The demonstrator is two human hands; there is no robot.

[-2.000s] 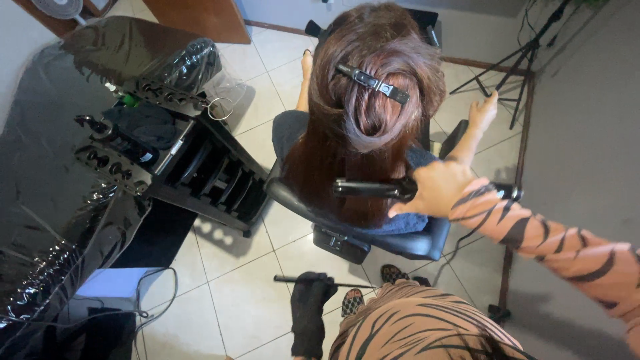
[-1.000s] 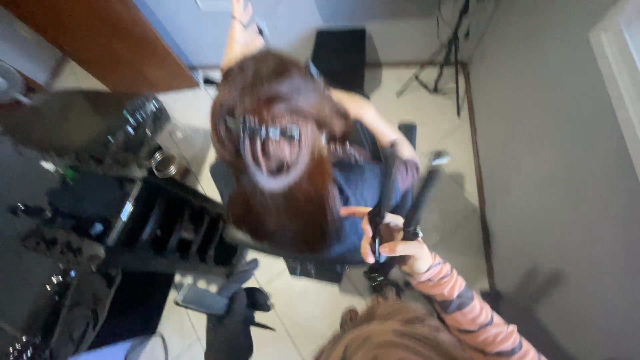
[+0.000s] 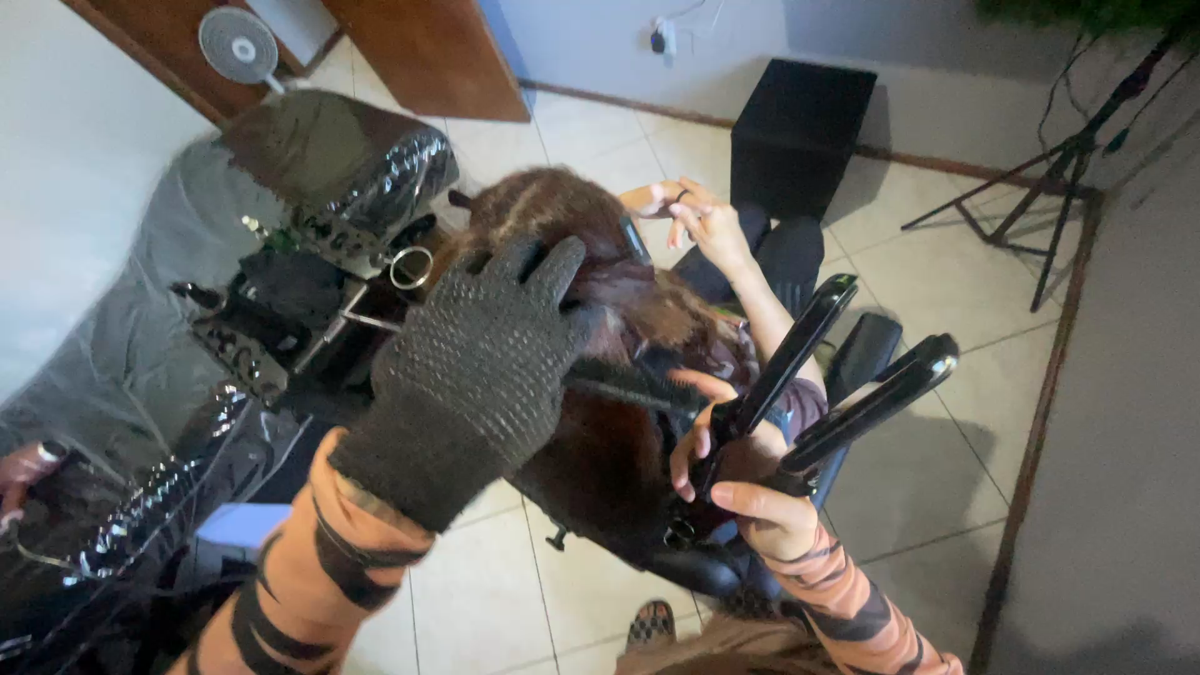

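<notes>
My left hand (image 3: 483, 361), in a dark textured glove, lies with fingers apart on the reddish-brown hair (image 3: 609, 459) of a seated person. My bare right hand (image 3: 759, 487) grips a black hair straightener (image 3: 820, 384), its two arms spread and pointing up and right, beside the hair. A dark comb (image 3: 637, 386) spans the space between the glove and my right fingers; which hand holds it I cannot tell. A hair clip (image 3: 635, 239) sits at the crown, just beyond the gloved fingertips. The glove hides part of the hair.
A black trolley (image 3: 309, 375) with holders stands left, by furniture wrapped in clear plastic (image 3: 141, 309). The seated person's raised hands (image 3: 703, 220) are ahead. Farther off are a black box (image 3: 797, 136), a tripod (image 3: 1064, 169) and a fan (image 3: 239, 45).
My gloved left hand has come up from low beside the chair onto the hair. The straightener was shut two seconds ago and now has its arms apart. The seated person's hands have come together.
</notes>
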